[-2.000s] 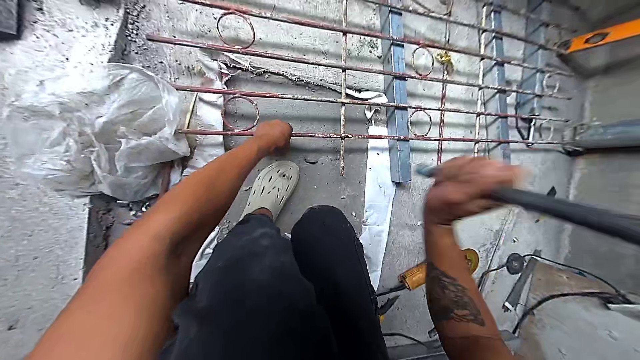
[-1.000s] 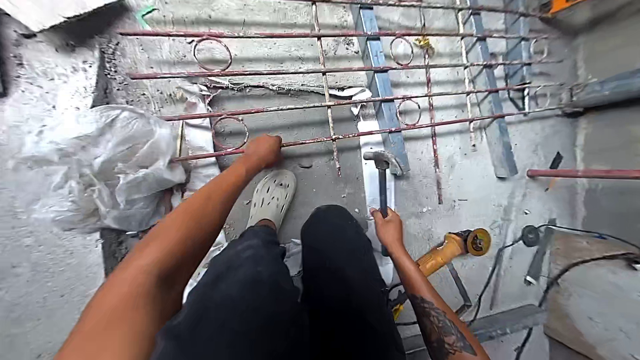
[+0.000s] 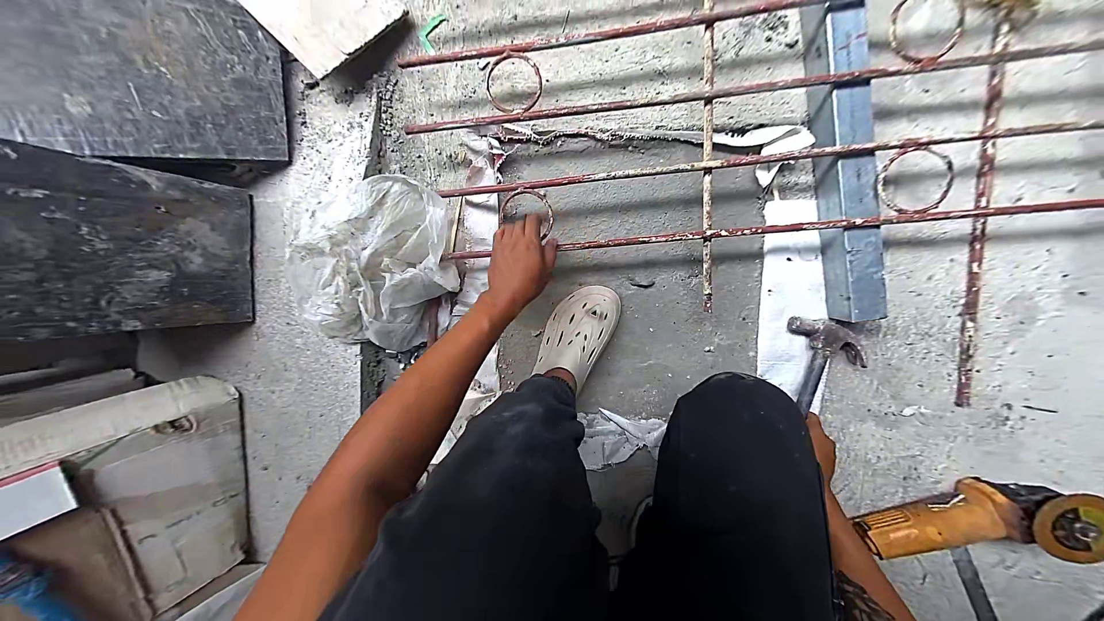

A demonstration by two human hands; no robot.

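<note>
A rusty metal grille (image 3: pixel 638 242) of long bars, cross bars and small rings lies over the concrete floor. My left hand (image 3: pixel 521 263) grips its lowest bar near the left end, just below a metal ring (image 3: pixel 527 207). My right hand (image 3: pixel 822 448), partly hidden behind my knee, holds a claw hammer (image 3: pixel 825 341) with the head up, beside a blue-grey steel channel (image 3: pixel 849 172) under the grille. A yellow angle grinder (image 3: pixel 940 522) lies at the lower right, beyond my right forearm.
Crumpled clear plastic (image 3: pixel 371 259) lies at the grille's left end. Dark slabs (image 3: pixel 121 241) and a worn cardboard box (image 3: pixel 164 483) stand at the left. My foot in a pale clog (image 3: pixel 580 332) is just below the lowest bar. A white strip (image 3: pixel 789 285) lies beside the channel.
My right hand held a long dark bar two seconds ago; one second ago and now it holds the hammer. My left hand has stayed at the grille's lowest bar. The view has swung left.
</note>
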